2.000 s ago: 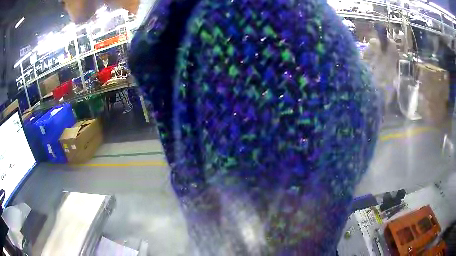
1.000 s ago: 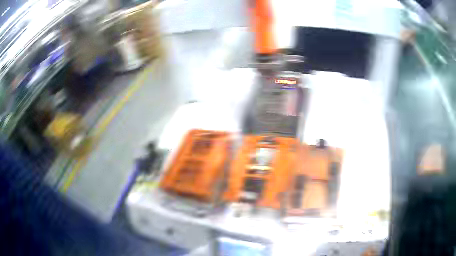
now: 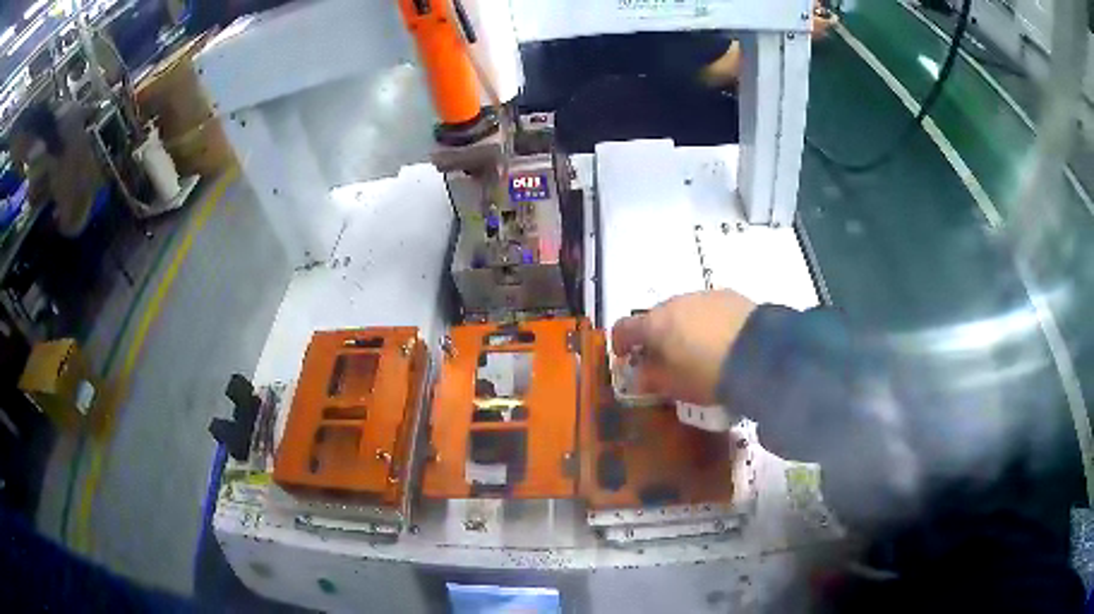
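Observation:
My right hand reaches in from the right over the upper part of the right orange fixture. Its fingers are closed on a white unit, partly hidden by them. Another white piece shows just below the hand; whether it is held too is unclear. The right fixture has dark slots in its lower part. Beside it lies an orange cover frame with cut-outs, white surfaces showing through. The left orange fixture has its frame over it. My left hand is not in view; a dark sleeve shows at bottom left.
An orange screwdriver hangs from the white gantry, above the screw feeder with lit digits. A black block is at the table's left edge. A green conveyor runs at right. Another person's hand shows behind the gantry.
The view has swung from the monitor side, where a dark sleeve filled the middle, to the machine table. My right hand has come in over the right fixture with a white unit.

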